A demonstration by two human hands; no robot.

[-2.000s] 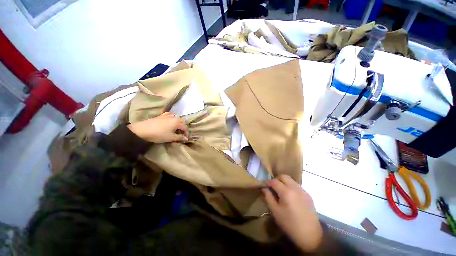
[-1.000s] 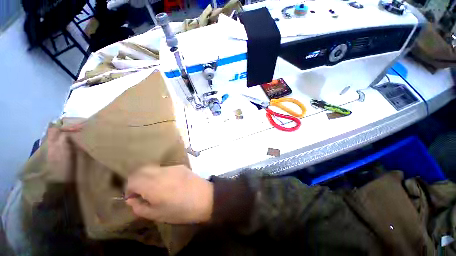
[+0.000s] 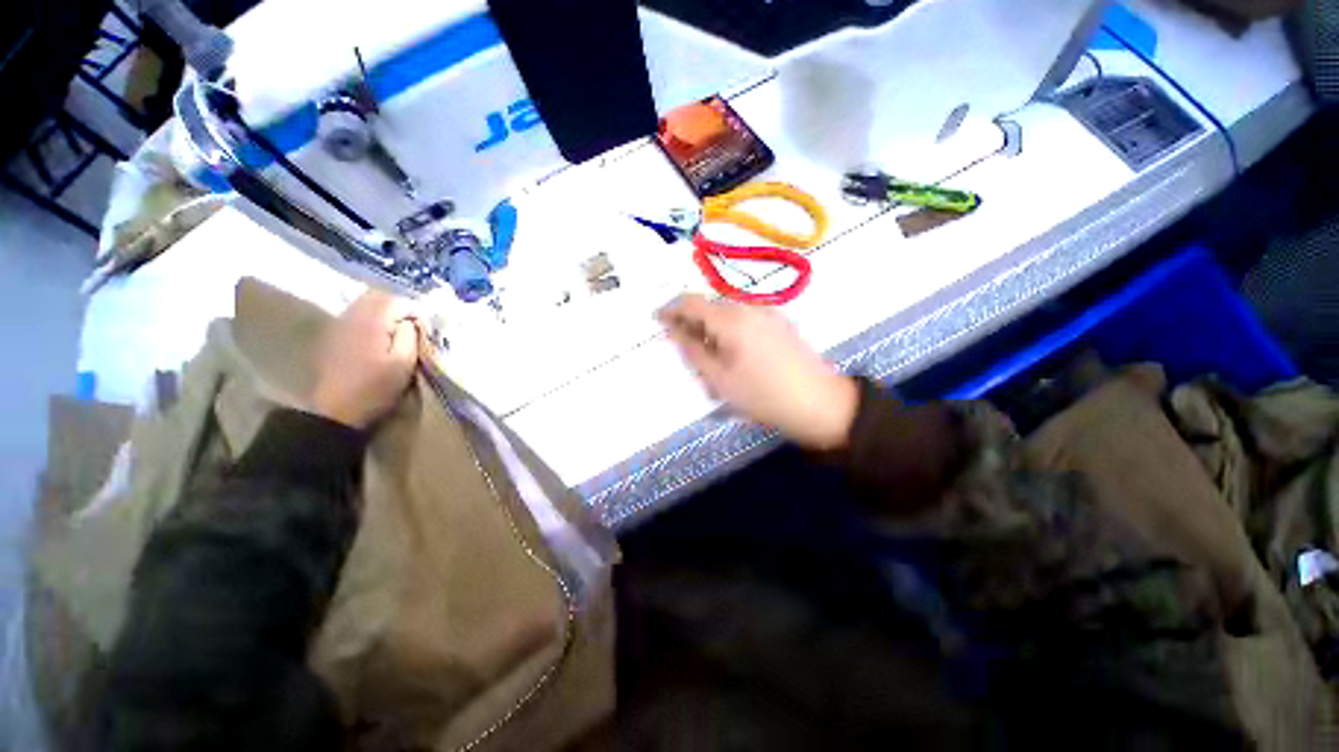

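My left hand (image 3: 367, 357) grips the top edge of the khaki garment piece (image 3: 426, 544), just left of the presser foot and needle area (image 3: 467, 276). The piece hangs down over the table's front edge. A dark strip with a pale dotted line (image 3: 514, 536) runs down along its edge, with pale lining (image 3: 529, 492) beside it. My right hand (image 3: 756, 360) is over the table right of the needle, off the garment. Its fingers are curled and slightly blurred; I cannot tell whether something small is between them.
Red and orange scissors (image 3: 756, 243), green snips (image 3: 918, 194) and a dark box (image 3: 714, 144) lie behind my right hand. The white machine head (image 3: 426, 110) stands at the back left. A blue bin (image 3: 1175, 316) with khaki pieces (image 3: 1160, 470) is at the right.
The view has turned right. My left hand has brought the garment edge close to the needle area. My right hand has left the cloth and moved right over the table.
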